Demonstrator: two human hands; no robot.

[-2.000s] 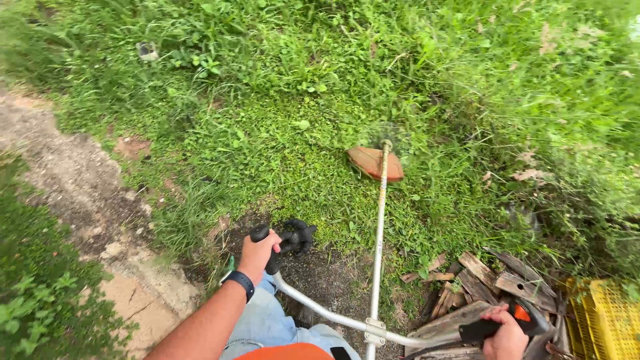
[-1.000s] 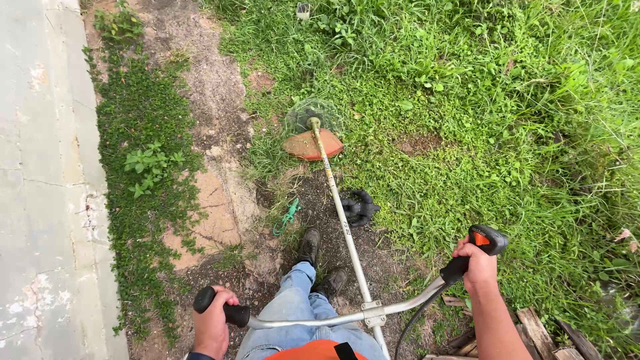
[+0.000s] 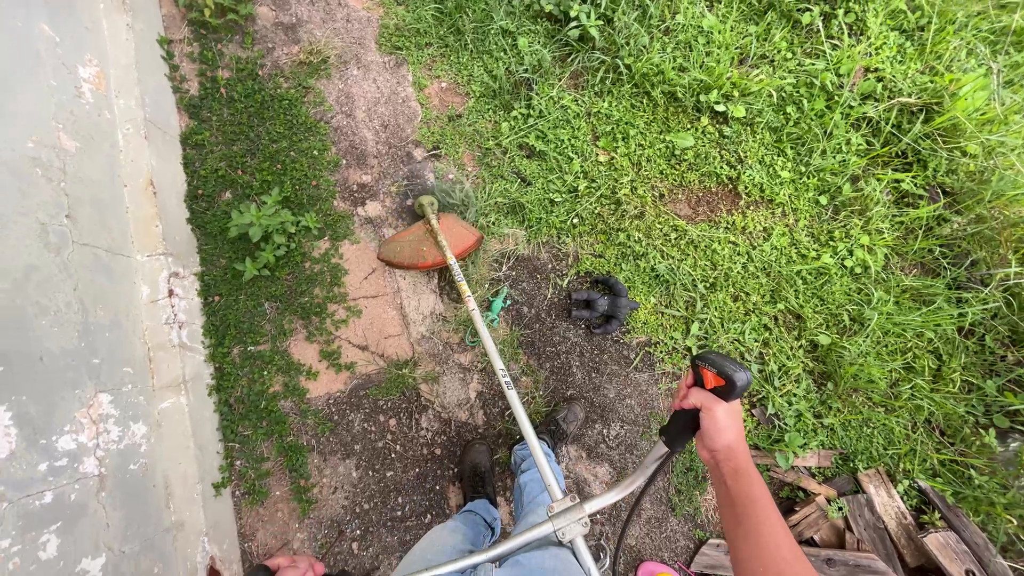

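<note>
My right hand is closed around the black throttle grip of a string trimmer, at the right end of its handlebar. At the bottom left edge, my left hand is partly cut off, its fingers around a black handle that barely shows. From the handlebar clamp the metal shaft runs up and left to the orange guard and the trimmer head, which sits over the border of pavement and grass. A green toy lizard lies beside the shaft, and a black toy gorilla lies right of it.
A worn, peeling concrete wall or ledge runs down the left, with low plants along it. Grass covers the upper right. Split wood pieces lie at bottom right, near a partly visible pink object. My shoes stand on gritty ground.
The trimmer head has swung left from the grass to the pavement's border and is nearer my feet than a second ago. My left hand has moved toward the lower edge of the view.
</note>
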